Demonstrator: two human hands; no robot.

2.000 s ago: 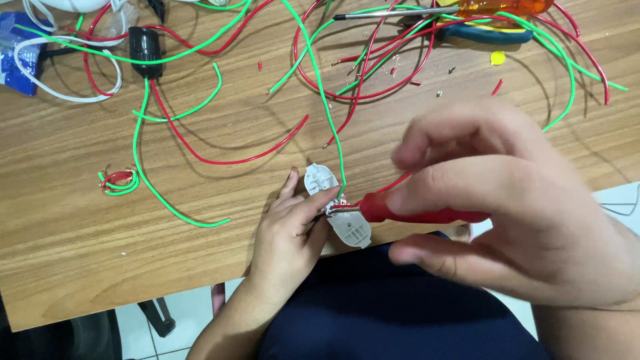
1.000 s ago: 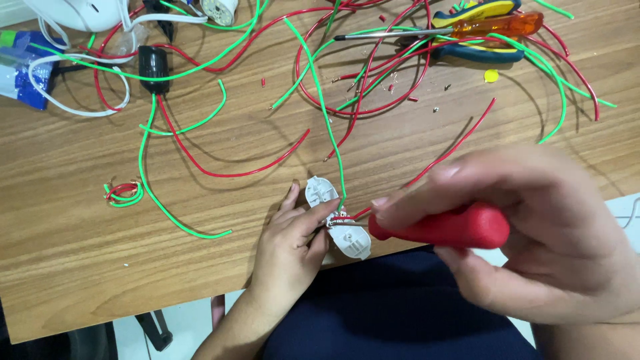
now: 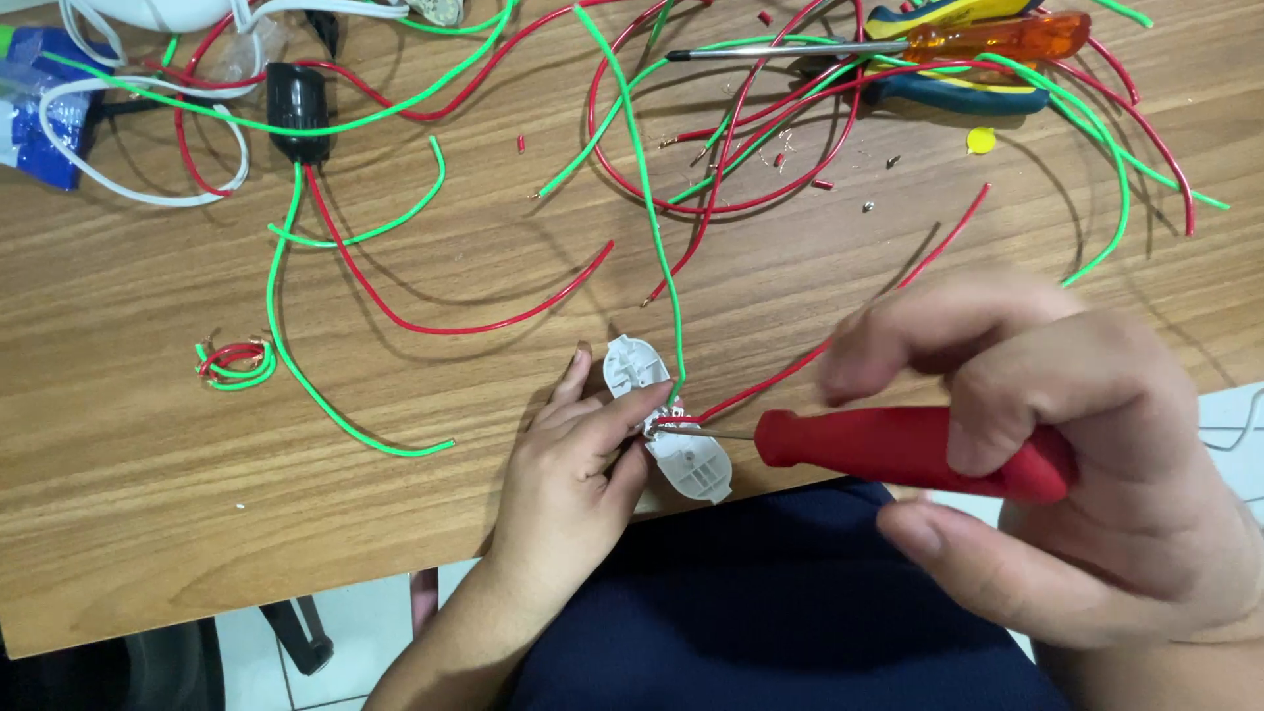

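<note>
Near the table's front edge, my left hand [image 3: 583, 454] holds a white plastic electrical housing [image 3: 696, 459], its ribbed inside facing up. A green wire [image 3: 647, 188] and a red wire [image 3: 770, 380] run into the middle of the housing, by my left fingertips. The shaft tip of a red-handled screwdriver [image 3: 879, 449] meets the housing there, over the red wire's end; the exact contact is too small to tell. My right hand [image 3: 1057, 454] is around the back of the red handle, index finger on it or just beside it, thumb apart below.
An orange-handled screwdriver [image 3: 997, 38] lies over yellow-and-blue pliers [image 3: 958, 94] and loose red and green wires at the back right. A black plastic connector [image 3: 297, 109] with wires stands back left, near a white cable [image 3: 69, 148]. A small wire coil [image 3: 237, 363] lies at left.
My right fingers have spread and shifted around the red screwdriver's handle, the thumb now lower and apart from it. My left hand still holds the housing in about the same place.
</note>
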